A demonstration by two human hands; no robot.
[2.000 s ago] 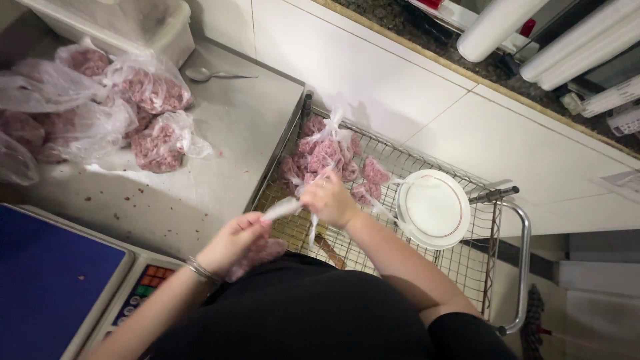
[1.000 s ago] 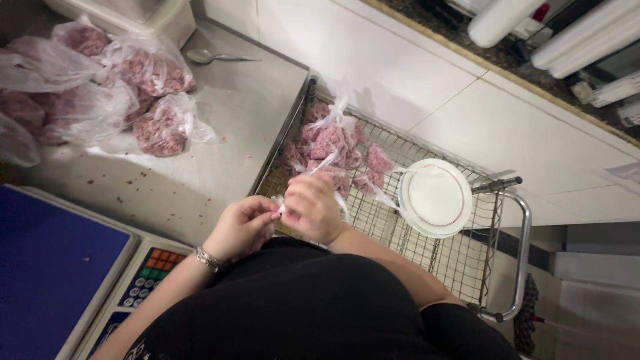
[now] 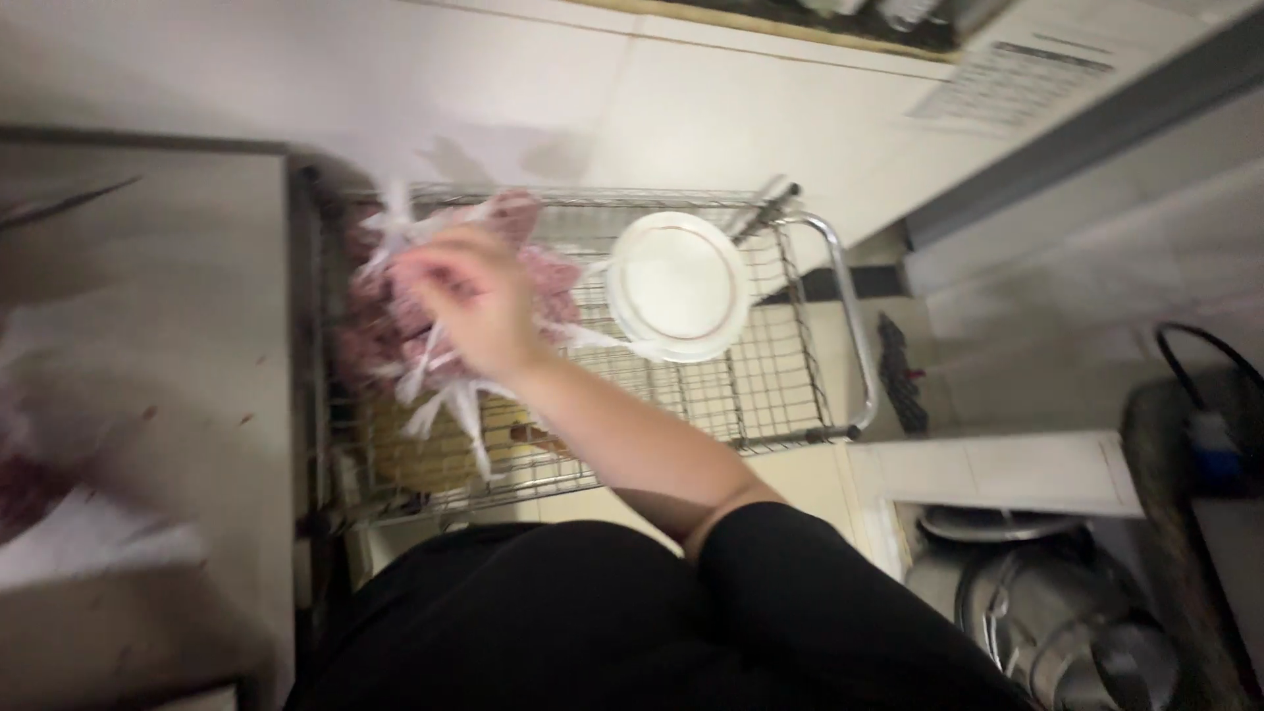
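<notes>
My right hand (image 3: pixel 479 296) is over the left end of a wire cart basket (image 3: pixel 770 395), above tied plastic bags of ground meat (image 3: pixel 370 336). Motion blurs it, and whether its fingers hold or only touch a bag cannot be told. White knotted bag ends (image 3: pixel 459 400) stick out around and below the hand. Just right of the bags lies a round white lid (image 3: pixel 679 286). Left of the cart, a metal worktop (image 3: pixel 227 326) bears crumbs of meat and part of a plastic bag (image 3: pixel 89 533). My left hand is out of the frame.
A chrome handle (image 3: pixel 854 326) curves from the cart's right end. The tiled wall (image 3: pixel 731 118) runs behind the cart. At the lower right, metal pots and lids (image 3: pixel 1047 602) sit in a low opening. Part of a spoon (image 3: pixel 69 202) shows on the worktop's left.
My hands were together at a plastic bag in front of the cart. Now they are apart: the right is over the bagged meat, the left has left the view. The view has swung right.
</notes>
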